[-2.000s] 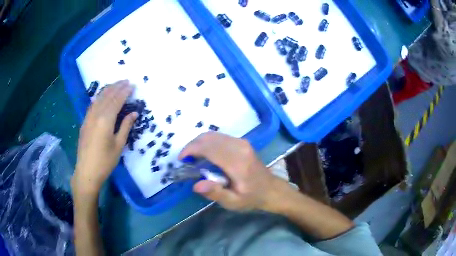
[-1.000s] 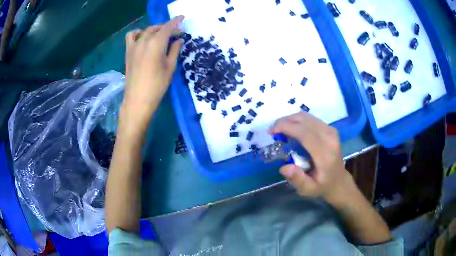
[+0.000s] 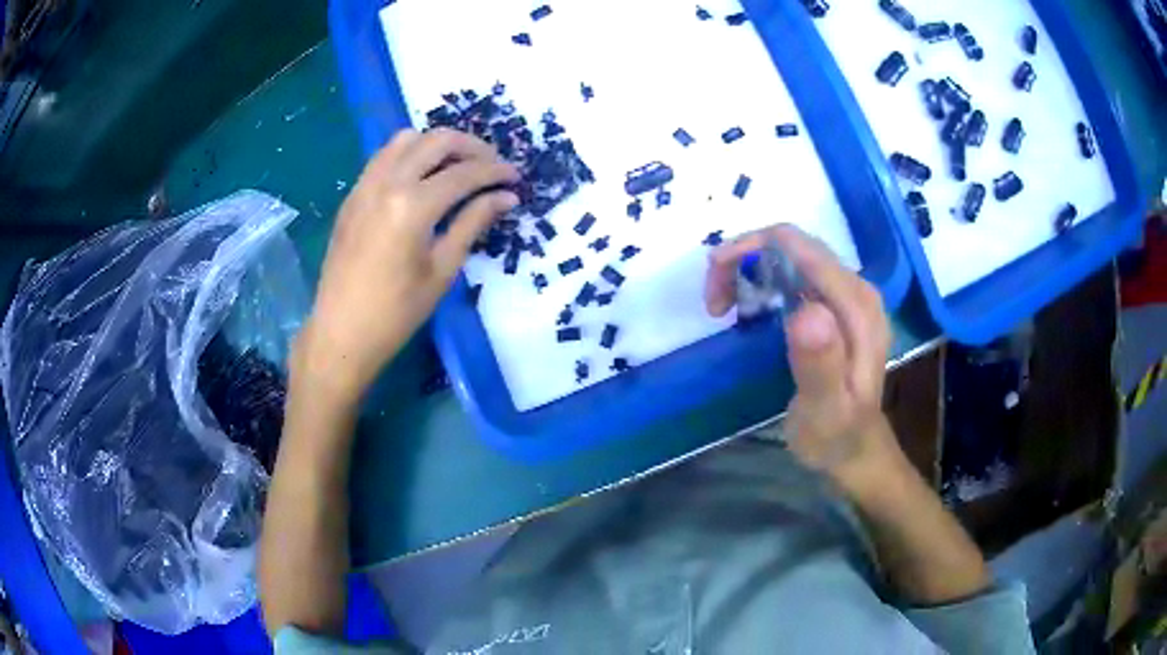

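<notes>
My left hand (image 3: 416, 237) reaches over the left rim of the left tray (image 3: 480, 390), its fingertips at a heap of small black parts (image 3: 550, 166). Whether it grips a part cannot be told. My right hand (image 3: 819, 320) is above the tray's lower right corner, its fingers around the nippers (image 3: 765, 284), which are blurred and partly hidden by the hand. One larger black part (image 3: 649, 178) lies on the white liner, right of the heap. More small black parts are scattered around and below the heap.
The right tray (image 3: 1024, 284) holds larger black parts (image 3: 892, 68), spread out and in a small cluster. A clear plastic bag (image 3: 115, 422) with dark pieces inside lies at the left. A brown cardboard box (image 3: 1069, 422) stands beyond the bench edge at the lower right.
My left hand has moved from the heap's upper left onto its lower left side. My right hand has lifted off the tray's lower rim. A larger part now lies right of the heap.
</notes>
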